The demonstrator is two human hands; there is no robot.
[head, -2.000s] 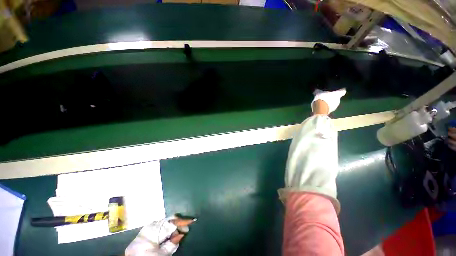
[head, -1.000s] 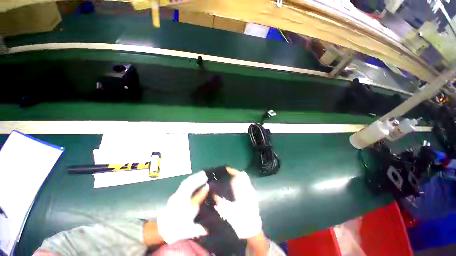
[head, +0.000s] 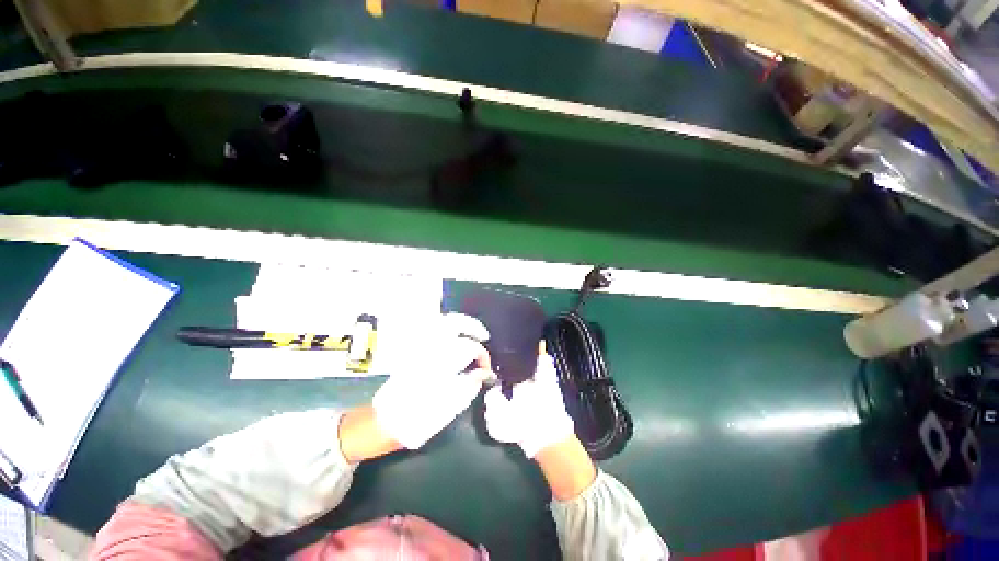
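A black socket block [head: 506, 329] is held above the dark green bench in front of me. My left hand [head: 434, 384], in a white glove with some bare fingertips, grips its left and lower side. My right hand [head: 530, 408], also gloved, grips its lower right side. Which face is towards me is unclear. A tied bundle of black power cord [head: 588, 378] lies on the bench just right of the block. Its plug [head: 597, 278] rests at the pale rail.
A hammer [head: 287, 340] with a yellow-black shaft lies on white paper [head: 411, 296]. A clipboard [head: 82, 329] with a pen [head: 20, 391] is at left. Black units [head: 274, 148] sit on the conveyor [head: 657, 236]. A red bin [head: 865, 542] is at lower right; pale bottles [head: 898, 325] are above.
The right hand came back from the conveyor, and a block with its cord is now on my side. Since one second ago, both hands have moved the block forward, beside the cord bundle.
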